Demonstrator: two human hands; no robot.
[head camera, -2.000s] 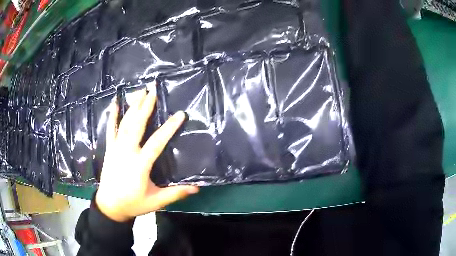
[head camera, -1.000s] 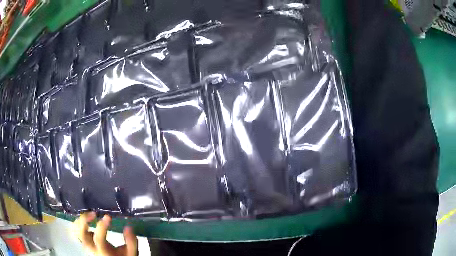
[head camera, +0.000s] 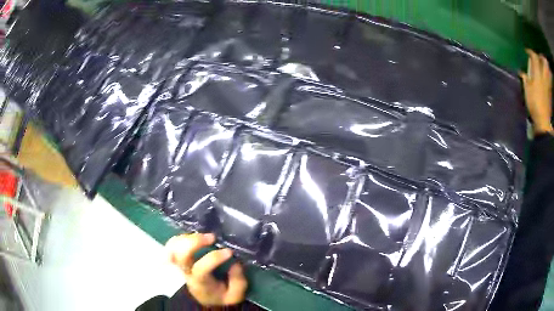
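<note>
A large glossy black blister tray (head camera: 316, 200) lies across the green bench mat, its pockets showing white glare and no panels. My left hand (head camera: 209, 267) is at the tray's near edge, bottom centre-left, fingers curled; whether it grips the edge cannot be told. My right hand (head camera: 538, 91) is at the far right, beside the tray's right edge, near the picture's rim; whether it touches or holds the edge cannot be told.
Neighbouring black trays (head camera: 54, 73) lie at the left, blurred and touching the working tray. Green bench mat (head camera: 276, 291) shows along the near edge. A brown box-like surface (head camera: 45, 155) and a white frame (head camera: 30, 228) are at lower left.
The view has turned, so the tray now slants down to the right. My left hand has left the pockets for the near edge. My right hand has come into view at the right.
</note>
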